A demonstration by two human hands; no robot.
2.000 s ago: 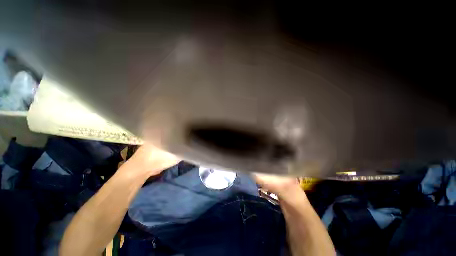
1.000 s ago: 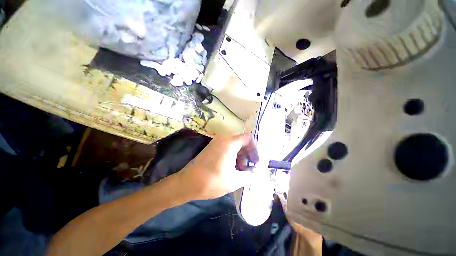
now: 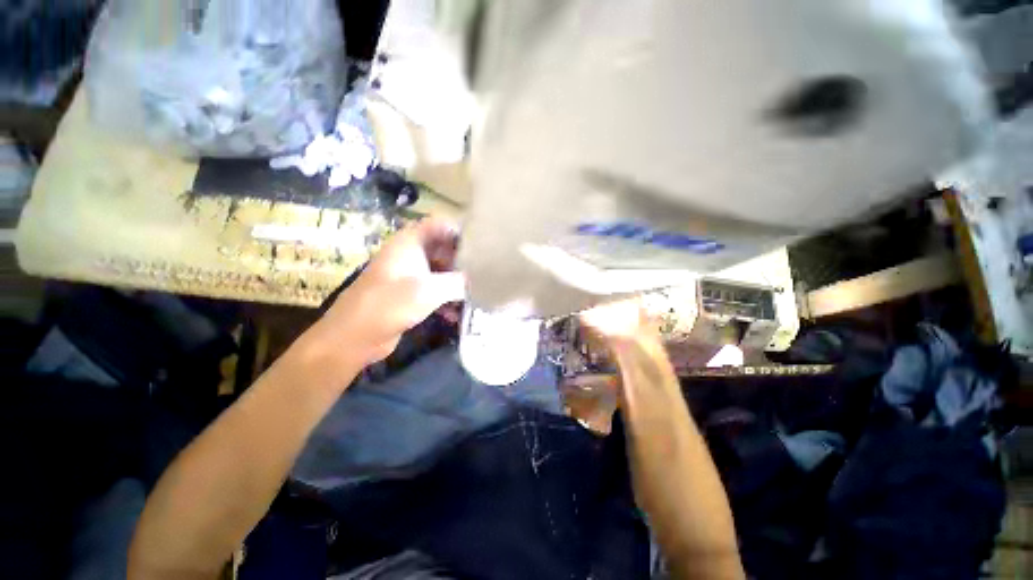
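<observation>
The cream sewing machine head [image 3: 680, 125] with blurred blue lettering fills the upper right. A bright round lamp glow [image 3: 500, 349] shows under it. My left hand [image 3: 406, 283] is left of the head, fingers bent near its lower edge; whether it pinches anything cannot be told. My right hand [image 3: 612, 323] is under the head, right of the glow, its fingertips overexposed and partly hidden. A dark denim garment [image 3: 487, 487] with light stitch lines and a grey-blue part [image 3: 391, 414] hangs below the hands. The needle area is hidden.
A translucent bag [image 3: 227, 85] of pale pieces stands on the worn cream table [image 3: 102, 215], with loose white pieces [image 3: 340, 153] beside it. Denim heaps lie at left [image 3: 68, 385] and right [image 3: 918, 453]. A slotted grey box [image 3: 736, 303] sits at right.
The view has swung, so the machine head now sits upper right and my right forearm shows fully. My left hand is now left of the glow, no longer over the bright area.
</observation>
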